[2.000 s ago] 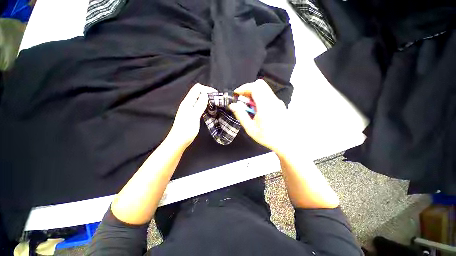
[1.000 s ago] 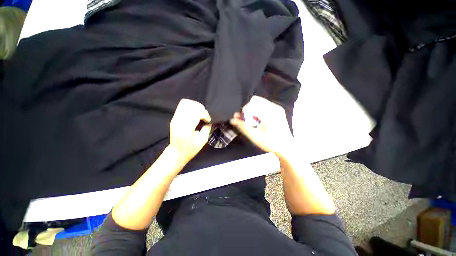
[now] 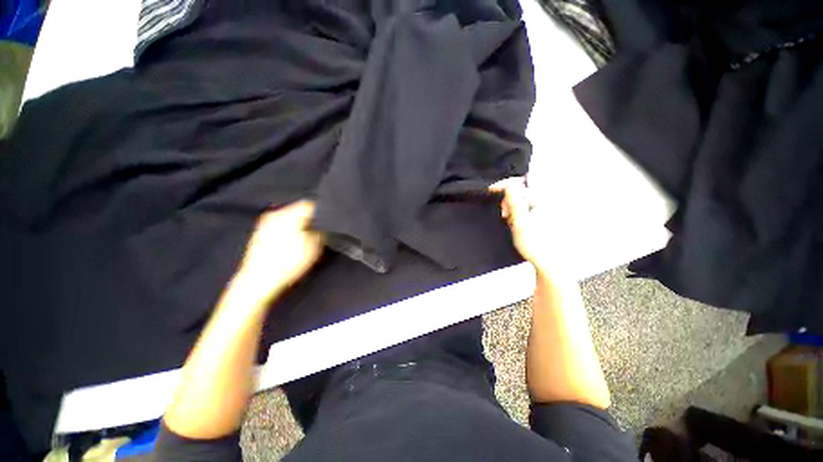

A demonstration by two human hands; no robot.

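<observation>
A dark coat [image 3: 117,207] is spread over the white table. Its sleeve [image 3: 397,135] lies over the body with its cuff towards me; a little of the inside shows at the sleeve opening [image 3: 359,253]. My left hand [image 3: 280,248] is blurred and holds the left edge of the cuff. My right hand [image 3: 523,217] is right of the sleeve, apart from it, at the right side of the coat. Its fingers are bright and blurred, and whether they grip cloth or a tool cannot be told.
The white table's [image 3: 406,311] front edge runs slanting in front of my waist. Another dark garment [image 3: 722,180] hangs over the right side. Striped cloth [image 3: 162,23] shows at the far left. Speckled floor [image 3: 632,343] and a brown box [image 3: 794,379] lie at lower right.
The plaid lining that stuck out at the cuff is out of sight. My left hand has moved left with the cuff. My right hand has moved right, off the sleeve.
</observation>
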